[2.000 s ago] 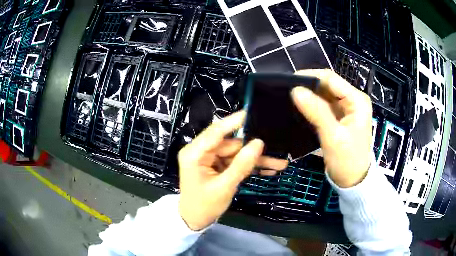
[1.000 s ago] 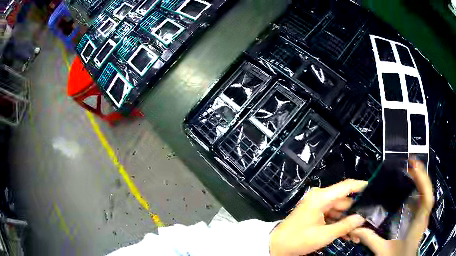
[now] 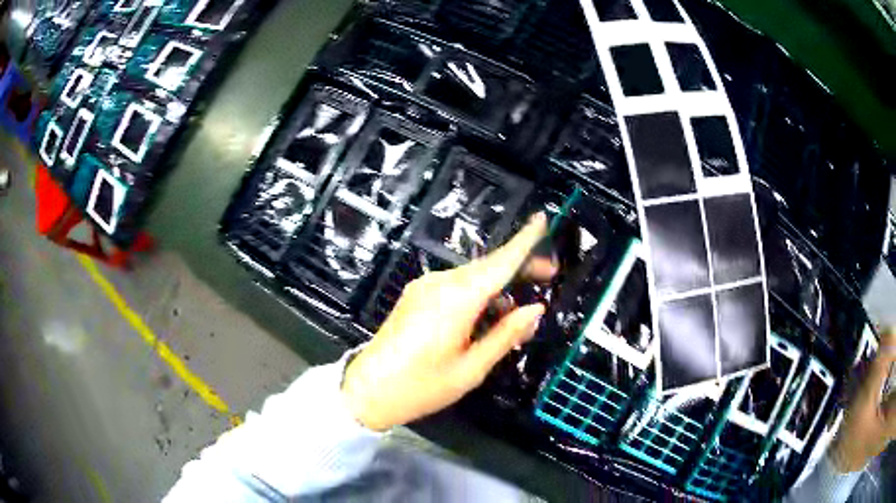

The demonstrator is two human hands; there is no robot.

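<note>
My left hand is over the middle of the shiny black blister tray, with thumb and fingers around a dark phone front housing. The housing is tilted and blurred, with a thin teal edge. My right hand is at the right edge, partly cut off; whether it holds anything cannot be told. A sticker sheet with white lines lies over the tray. Its upper part has open cells and its lower part has black rectangles. A housing with a white window border lies beside it.
More dark housings lie in the tray's left pockets, under glare. A neighbouring tray of white-bordered teal housings is at upper left, across a strip of green bench. A red stool and yellow floor line are at left.
The view has swung back right. The hands have parted: my left hand has the housing over the tray, and my right hand has moved off to the right edge.
</note>
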